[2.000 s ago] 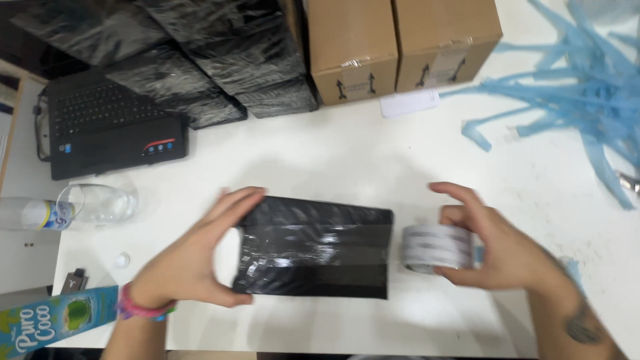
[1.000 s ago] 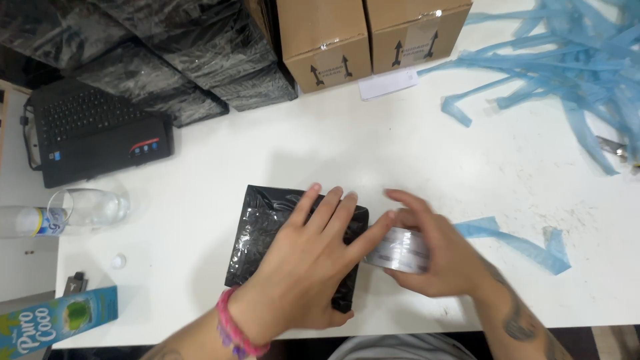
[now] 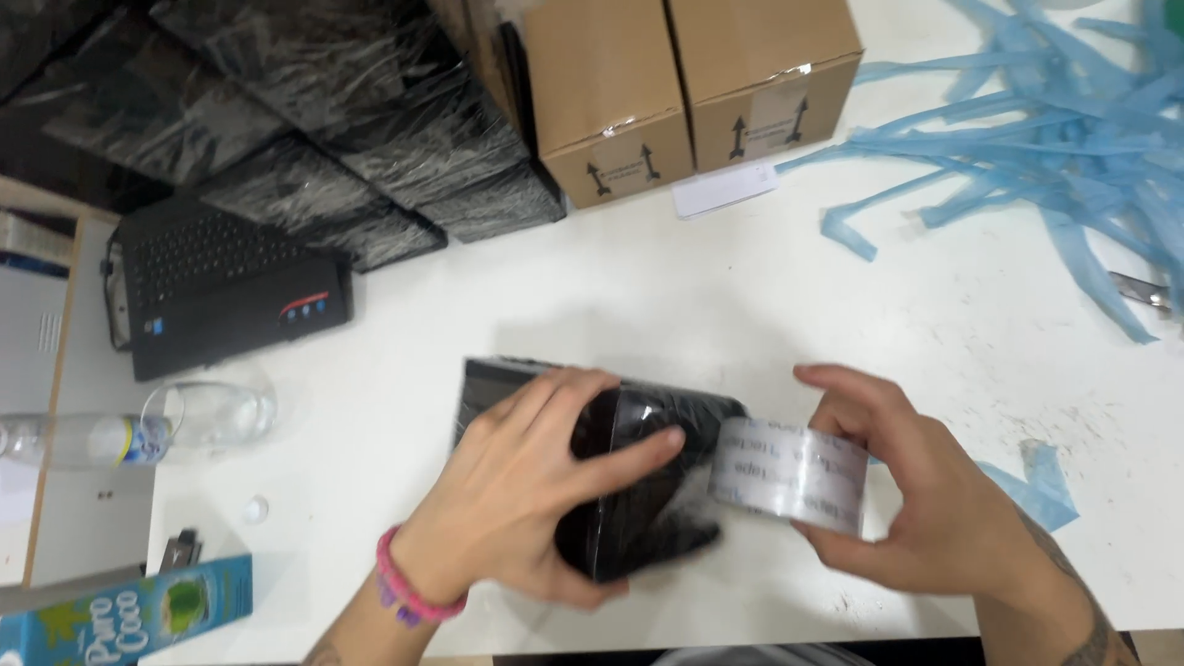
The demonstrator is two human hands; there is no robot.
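Note:
A black plastic-wrapped package (image 3: 647, 462) lies on the white table in front of me. My left hand (image 3: 532, 486) is spread over it, fingers on its top and thumb at its near edge. To the right, my right hand (image 3: 911, 490) grips a roll of clear packing tape (image 3: 791, 476) between thumb and fingers. The roll is against or very close to the package's right side; a shiny patch on the package may be tape, but this is blurred.
Black-wrapped boxes (image 3: 351, 120) are stacked behind a black laptop (image 3: 231, 277). Two cardboard boxes (image 3: 610, 111) stand at the back. Blue strips (image 3: 1045, 139) lie at right, near a metal tool (image 3: 1140, 289). At left are a drinking glass (image 3: 222, 413), plastic bottle (image 3: 83, 439) and coconut drink carton (image 3: 139, 610).
My left hand has gone from the package's left end to lying over its top. The package has turned. The tape roll, earlier apart from the package, is now at its right side.

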